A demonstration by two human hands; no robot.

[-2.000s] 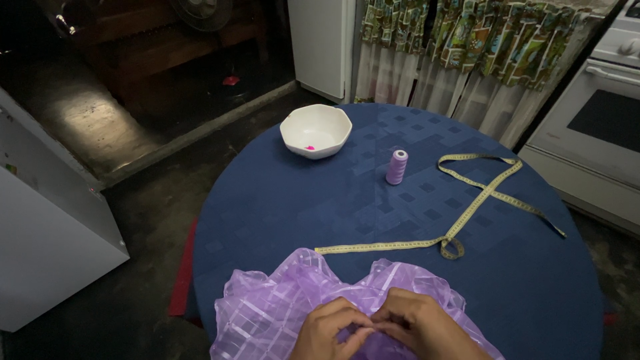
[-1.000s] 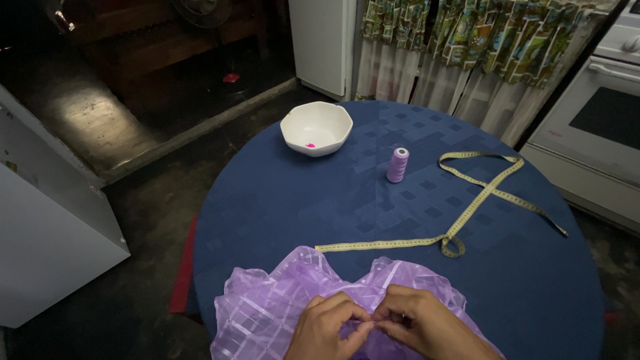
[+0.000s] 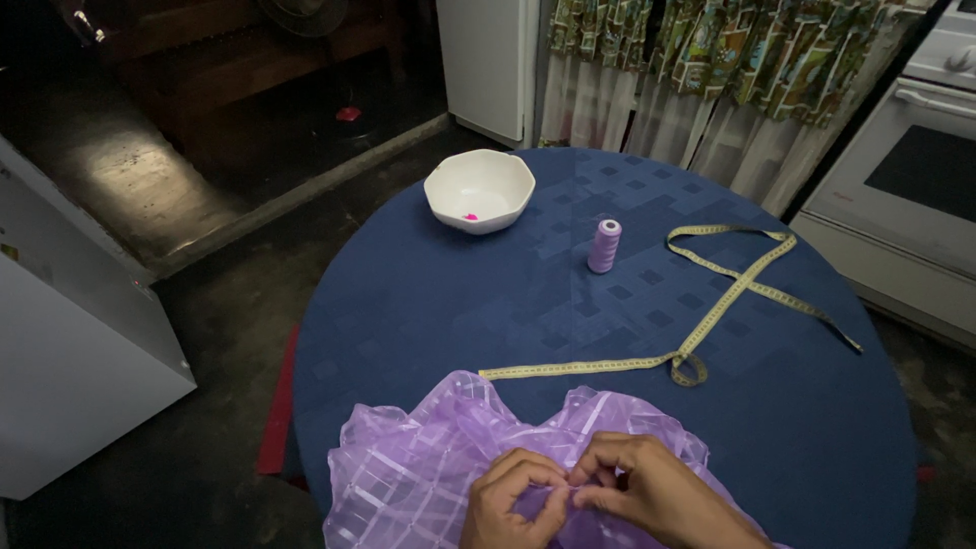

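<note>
Sheer purple checked fabric [image 3: 404,465] lies bunched over the near edge of the round table. My left hand [image 3: 515,499] pinches a fold of it between thumb and fingers. Close beside it, nearly fingertip to fingertip, my right hand [image 3: 637,480] pinches the same fabric. Whether a needle or pin is between the fingers cannot be told. A yellow tape measure [image 3: 717,313] lies looped beyond the cloth, one end at the fabric's upper edge. A spool of purple thread [image 3: 605,246] stands upright farther back.
A white octagonal bowl [image 3: 480,191] with a small pink item inside sits at the table's far left. The table wears a dark blue tablecloth [image 3: 427,320]. Past it are a patterned curtain [image 3: 701,61], a white oven [image 3: 900,168] at right and a white appliance or cabinet [image 3: 69,366] at left.
</note>
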